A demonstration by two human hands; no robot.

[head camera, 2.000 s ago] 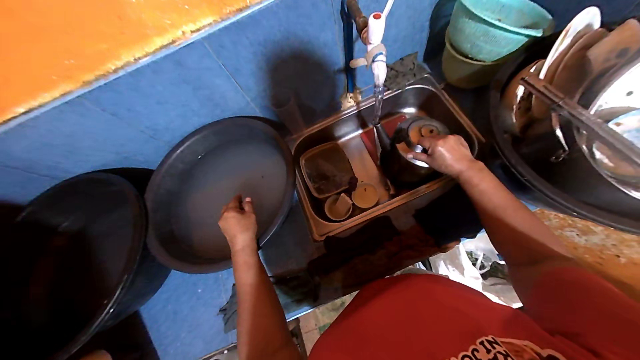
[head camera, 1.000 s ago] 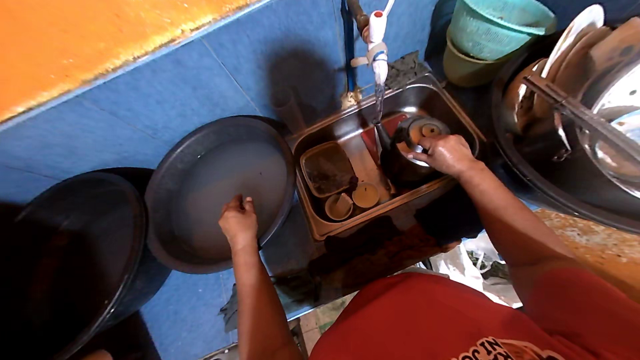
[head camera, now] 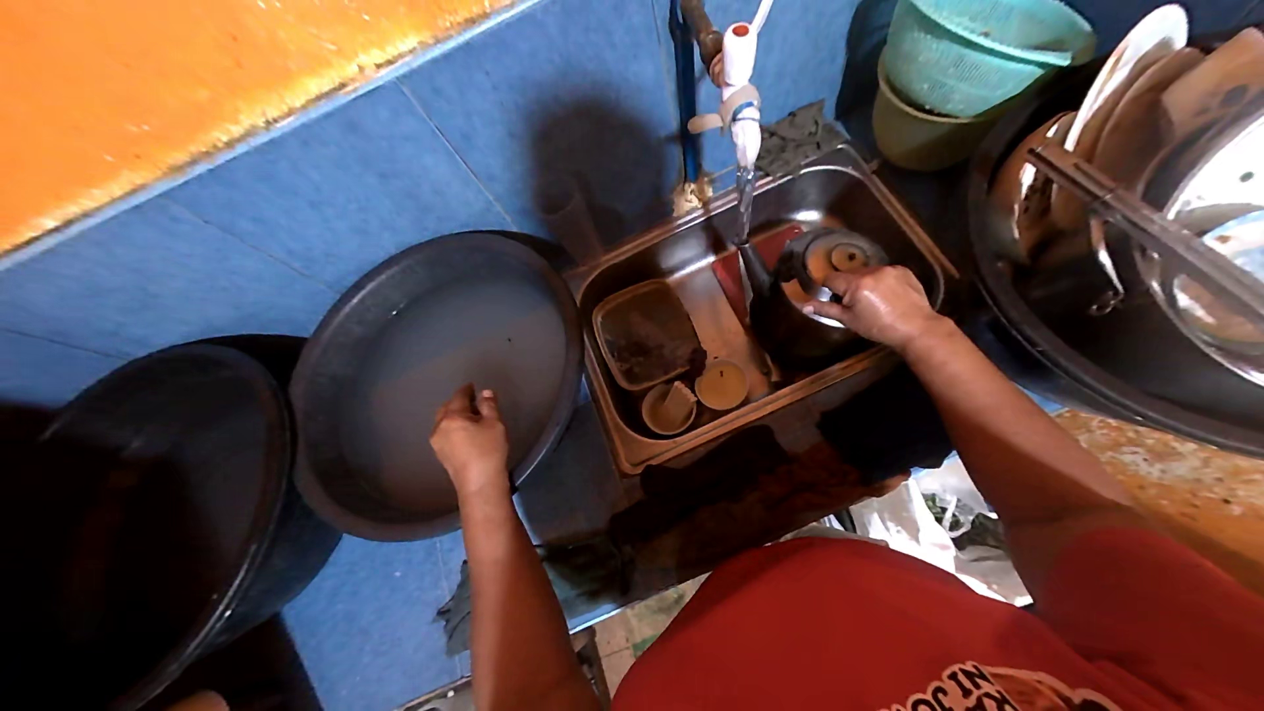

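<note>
My right hand [head camera: 881, 305] grips the handle of a kettle [head camera: 805, 326] that stands in the right part of the steel sink [head camera: 632, 456]. Water runs from the white faucet [head camera: 741, 89] down by the kettle's dark spout. Over the near right side of a round black basin [head camera: 434, 336], which holds cloudy water, is my left hand [head camera: 471, 434]; its fingers are bent, and whether they hold anything cannot be told. A rectangular container [head camera: 647, 334] and two small round cups, one of them here [head camera: 722, 384], lie in the sink's left part.
A large black tub [head camera: 276, 464] stands at the far left. At the right, a wide dark basin [head camera: 1037, 341] holds plates [head camera: 1136, 79] and other dishes. Green plastic baskets [head camera: 973, 59] stand behind it. A grey cloth [head camera: 795, 138] lies behind the sink, and white plastic bags [head camera: 904, 518] are below the counter.
</note>
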